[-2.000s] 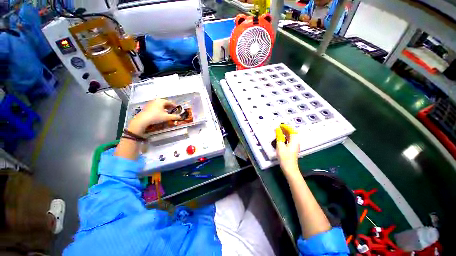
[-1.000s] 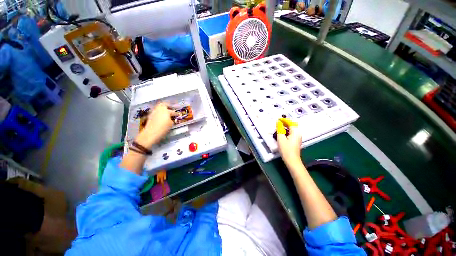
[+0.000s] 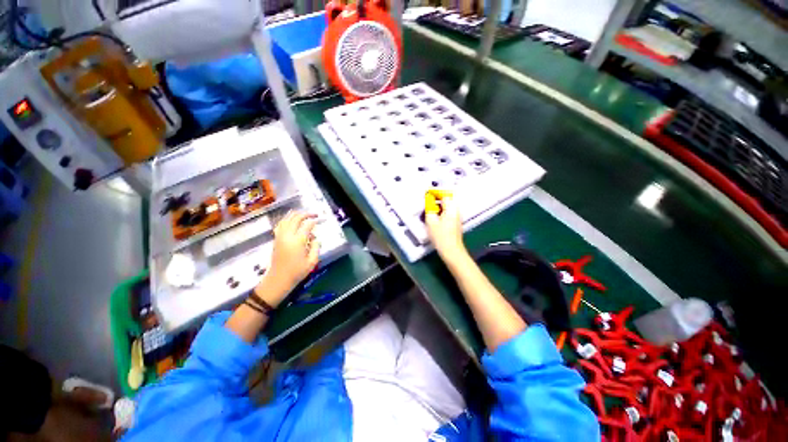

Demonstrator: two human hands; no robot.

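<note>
My left hand (image 3: 295,250) is over the front right of the machine's light grey deck (image 3: 298,192), palm down, with no part visible in it. The red button seen there earlier is hidden. The orange-brown fixture blocks (image 3: 197,218) sit in the deck's recess, with small dark and silvery parts on them. My right hand (image 3: 444,224), with yellow finger cots, is at the near edge of the white pocketed tray (image 3: 492,195). Its fingertips are together; whether a small dark part is between them is unclear. Square dark-centred pieces sit in rows across the tray.
The press with its amber head (image 3: 108,104) stands at the left. A red fan (image 3: 363,53) is behind the tray. A dark round bowl (image 3: 527,289) and a pile of red clamps (image 3: 665,380) lie at the right. A green basket (image 3: 123,332) is at the deck's left.
My left hand has left the fixture and moved to the deck's front right, uncovering the blocks. My right hand stays at the tray's near edge. The whole view has shifted.
</note>
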